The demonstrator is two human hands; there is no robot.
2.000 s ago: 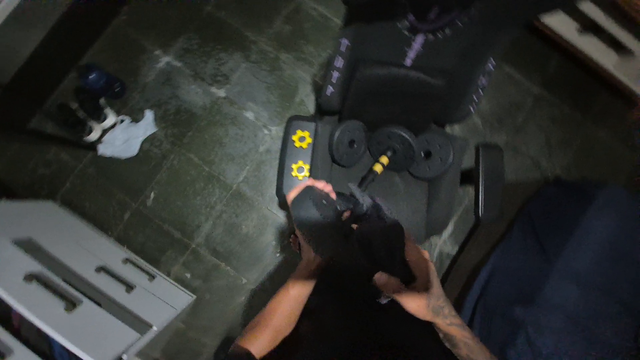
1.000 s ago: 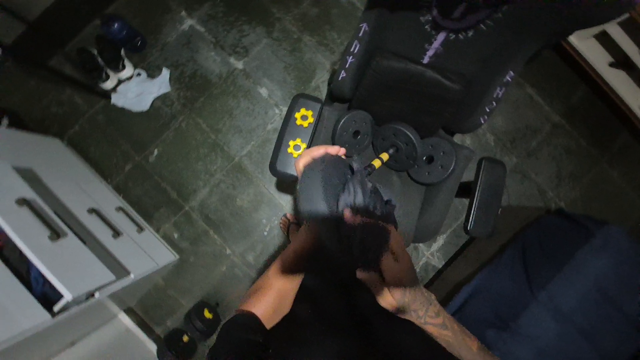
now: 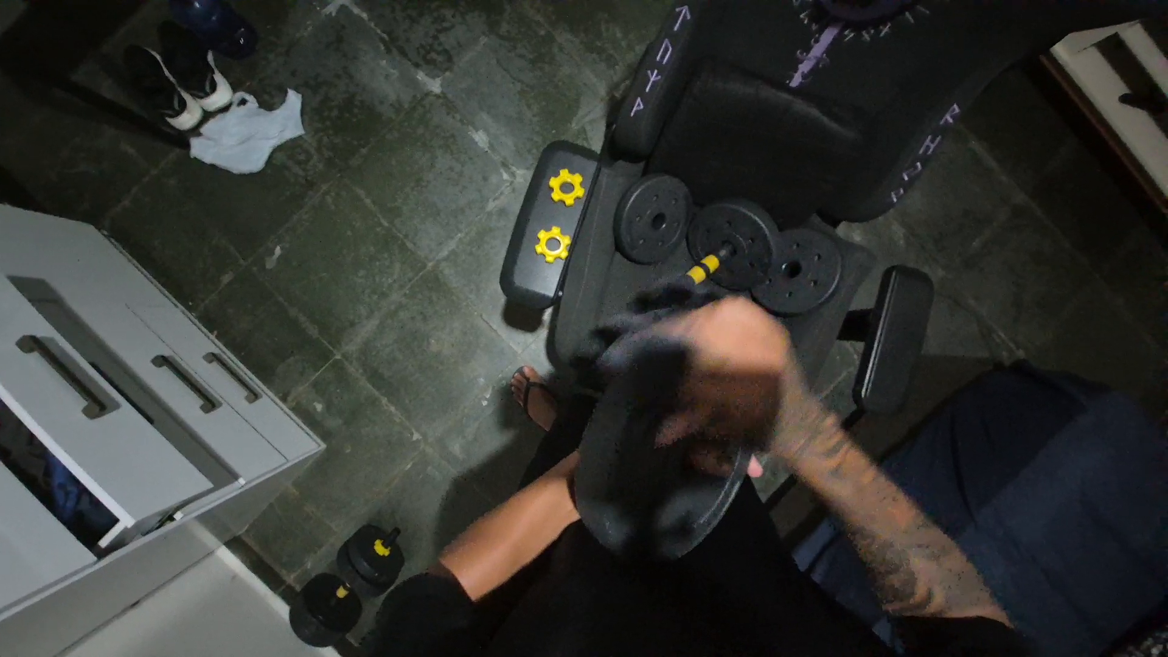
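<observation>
A black weight plate (image 3: 648, 456) is tilted over my lap. My left hand is mostly hidden behind it; the left forearm reaches its left edge and a fingertip shows at its right edge. My right hand (image 3: 730, 365), blurred, is over the plate's upper right part, with a dark, bunched cloth (image 3: 639, 319) at its fingers. On the gaming chair's seat lie a left plate (image 3: 639, 233), a middle plate (image 3: 753, 224) and a right plate (image 3: 817, 274). A bar with a yellow-banded sleeve (image 3: 703, 268) meets the middle one. Two yellow star nuts (image 3: 567, 187) sit on the left armrest (image 3: 529, 274).
A grey drawer cabinet (image 3: 164, 319) with open drawers stands at the left. Below it is a dumbbell (image 3: 370, 558) on the tiled floor. Shoes (image 3: 187, 100) and a pale cloth (image 3: 246, 137) lie upper left. Dark blue fabric (image 3: 1022, 511) is at the right, beside the right armrest (image 3: 894, 338).
My right hand has moved up from the plate's lower right to its upper part, with the cloth. The left fingers, earlier over the plate's top edge, are now out of sight there; the plate sits lower.
</observation>
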